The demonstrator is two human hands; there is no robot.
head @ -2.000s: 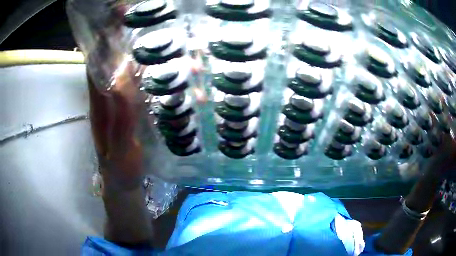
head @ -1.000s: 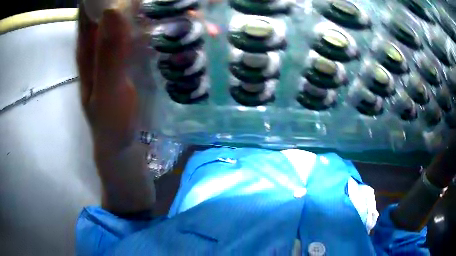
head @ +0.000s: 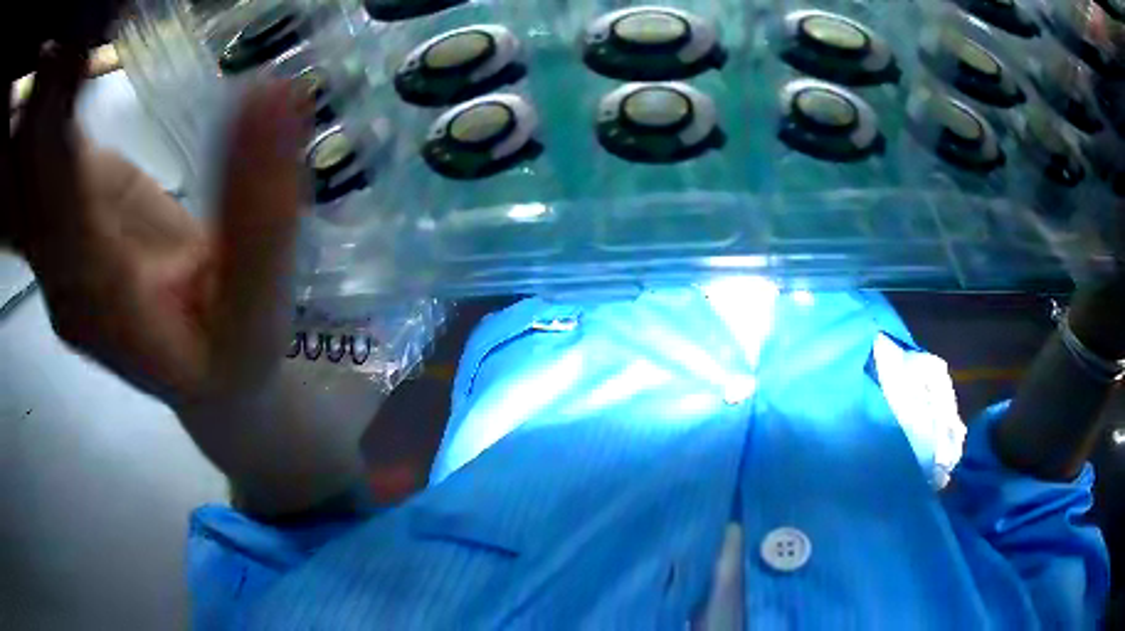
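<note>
A large clear blister tray (head: pixel 691 228) spans the top of the view, its near edge just above my smock. Its pockets hold round black components with pale centres and shiny rings, such as one near the middle (head: pixel 648 111). My left hand (head: pixel 160 277) is blurred at the tray's left corner, palm partly showing and fingers spread apart; one digit overlaps the tray corner, and its fingertips are dark. My right hand (head: pixel 1102 277) is dark and cut off at the right edge beside the tray; its fingers cannot be made out.
A grey-white surface (head: pixel 99 456) lies at the left. A crinkled clear plastic piece with dark curved marks (head: pixel 333 345) is below the tray's left corner. Green shows through the tray. The dark floor with a yellow line (head: pixel 987 372) shows beyond my smock.
The tray's near edge and components sit higher in view, and more of my smock shows. My left hand has moved left and its fingers have spread.
</note>
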